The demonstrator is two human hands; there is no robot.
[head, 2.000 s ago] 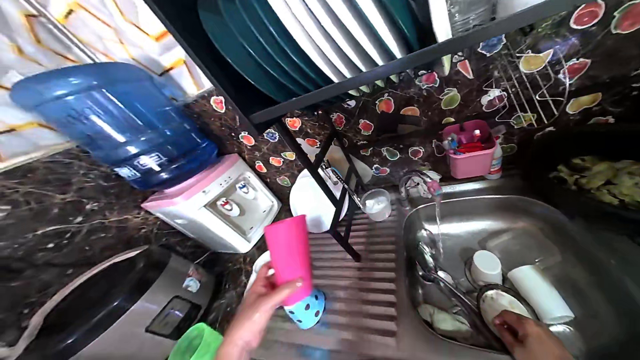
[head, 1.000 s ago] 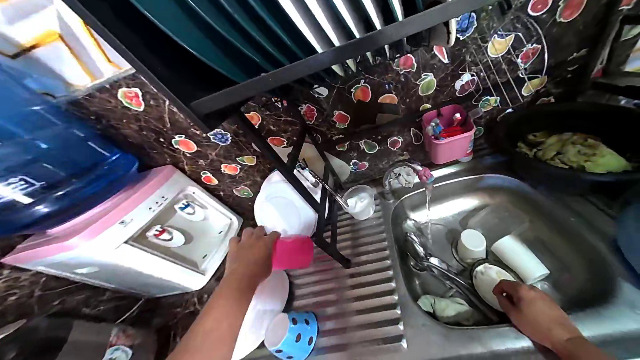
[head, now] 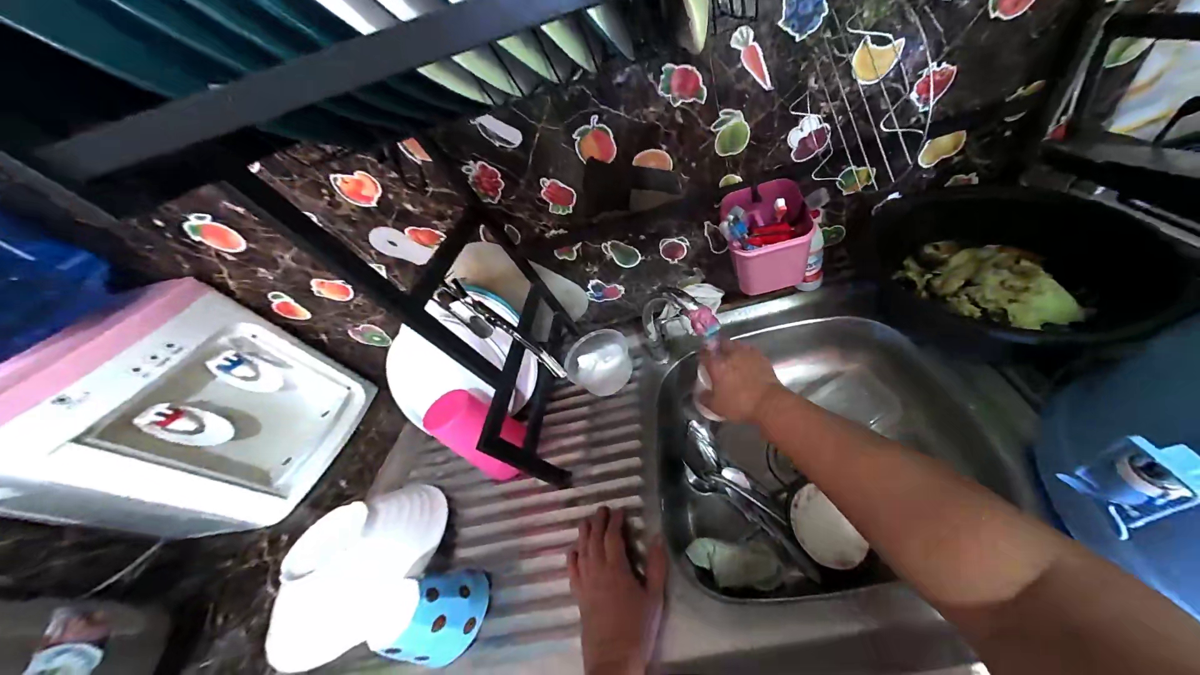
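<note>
My left hand (head: pixel 614 581) rests empty on the ribbed steel drainboard (head: pixel 553 525), fingers apart, beside the sink's rim. Under the faucet (head: pixel 661 323), my right hand (head: pixel 736 380) grips a white item (head: pixel 705 394), mostly hidden, perhaps a cup. A white bowl (head: pixel 827 527), metal spoons (head: pixel 741 492) and a pale cloth-like thing (head: pixel 736 562) lie in the steel sink (head: pixel 844 333). The pink plastic tumbler (head: pixel 469 427) lies tilted behind the rack's leg. A blue dotted cup (head: pixel 436 619) lies by white dishes (head: pixel 337 591) on the left.
A black dish rack (head: pixel 309 89) stands over the drainboard, its leg near the tumbler. Behind the sink is a pink caddy (head: pixel 773 262). A dark basin (head: pixel 1116 314) with leafy scraps and a blue container (head: pixel 1125 412) stand right; a water dispenser (head: pixel 178 412) stands left.
My left hand has let go of the pink tumbler and moved to the drainboard near the sink. My right hand has left the white bowl and moved up to the faucet.
</note>
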